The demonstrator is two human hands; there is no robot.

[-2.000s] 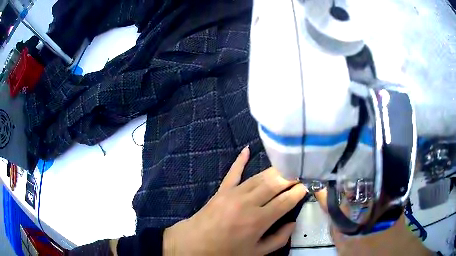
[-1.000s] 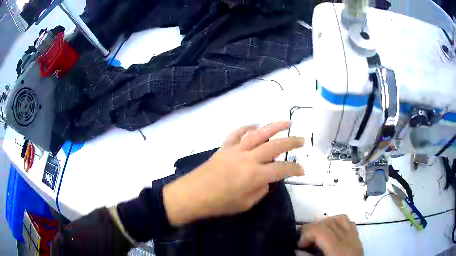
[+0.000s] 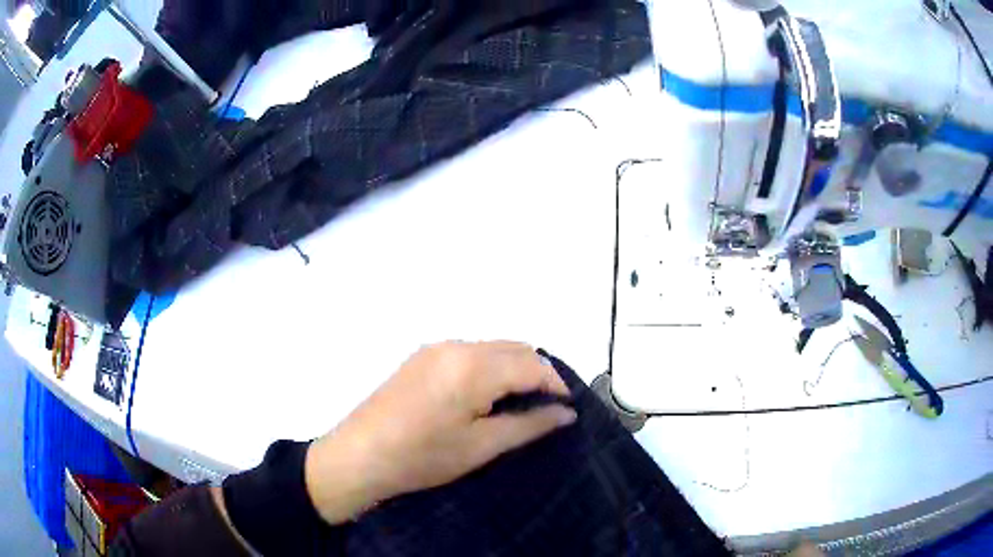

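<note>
My left hand [image 3: 436,424] is at lower centre, with thumb and fingers closed on the upper edge of a dark checked cloth piece [image 3: 588,479]. The cloth hangs over the table's front edge area and runs out of the picture's bottom. It is apart from the needle area. Only a small blurred bit of my right hand [image 3: 806,552] shows at the bottom edge; what it holds is hidden. The white sewing machine head [image 3: 708,141] is at upper right, with the presser foot [image 3: 738,234] over the bare needle plate [image 3: 664,359].
A large rumpled checked garment [image 3: 359,152] lies across the upper left. Yellow-green snips [image 3: 909,386] and a black strip [image 3: 877,310] lie right of the needle. A red container [image 3: 112,114] sits by the grey vented box [image 3: 54,229] at left. Loose threads lie near the snips.
The smaller cloth and my left hand have moved away from the needle area towards the front edge. My right hand has moved down, almost out of the picture. The view has shifted.
</note>
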